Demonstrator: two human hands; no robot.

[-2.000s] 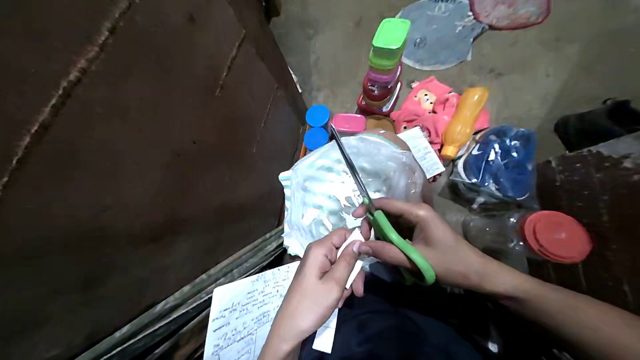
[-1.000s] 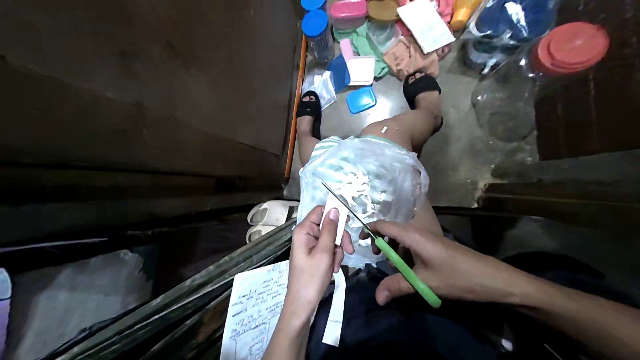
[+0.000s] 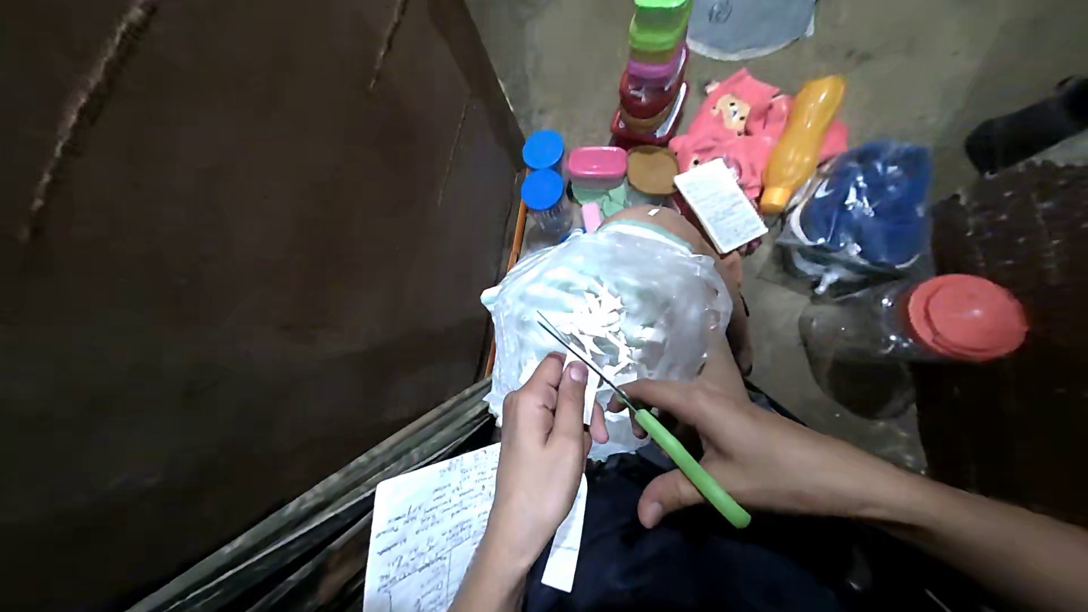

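My left hand [image 3: 552, 416] pinches a white paper strip [image 3: 565, 544] between thumb and fingers; its lower end hangs below the wrist over dark cloth. My right hand [image 3: 714, 442] holds scissors with green handles [image 3: 693, 467], the blades pointing up and left across the top of the strip. Beneath both hands a translucent plastic bag [image 3: 671, 297] is spread over the lap, with many small white paper scraps [image 3: 599, 319] on it. A handwritten sheet of paper [image 3: 429, 527] lies partly behind my left forearm.
Beyond my knees stand blue-lidded jars [image 3: 544, 189], a pink-lidded container [image 3: 597, 163] and stacked containers [image 3: 654, 76]. An orange bottle [image 3: 803, 140] rests on pink cloth [image 3: 739, 119]. At right are a bagged blue item [image 3: 875, 204] and a clear jar with a red lid [image 3: 967, 316]. A dark panel [image 3: 255, 255] fills the left.
The view tilted down and back up. The scissors, nearly upright two seconds ago, now slant across the strip, and my right hand's thumb is spread away from the fingers.
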